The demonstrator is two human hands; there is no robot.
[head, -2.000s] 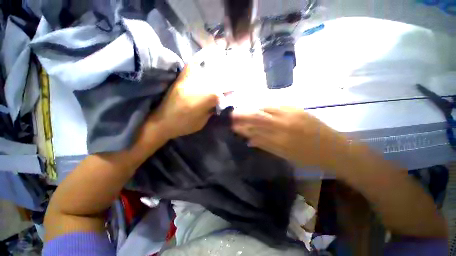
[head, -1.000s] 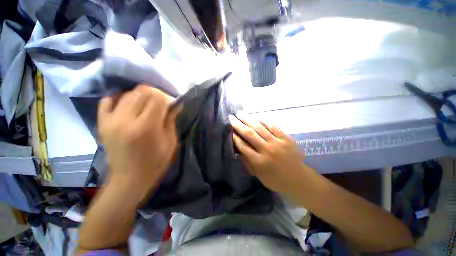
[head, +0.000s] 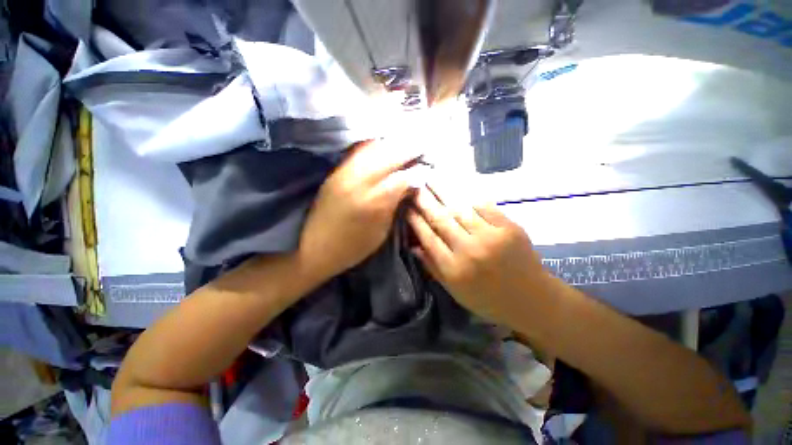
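Note:
A dark grey garment piece (head: 252,204) lies bunched on the machine bed and hangs over the front edge towards the lap. A light grey garment piece (head: 204,113) adjoins it at the upper left. My left hand (head: 360,204) grips the dark cloth just in front of the needle area. My right hand (head: 478,252) is close beside it, fingertips pinching the same cloth edge. The presser foot and needle are lost in bright glare. A ribbed grey-blue cylindrical attachment (head: 498,139) stands right of the glare.
The white machine head (head: 643,22) with blue lettering spans the top. Dark-handled scissors (head: 764,184) lie at the far right. A ruler strip (head: 643,265) runs along the front edge. A yellow tape (head: 87,209) and piled cloth (head: 30,130) are at the left.
My left hand has moved right from the cloth at the left and now meets my right hand near the needle area. The dark cloth lies spread further left. The camera view has shifted slightly.

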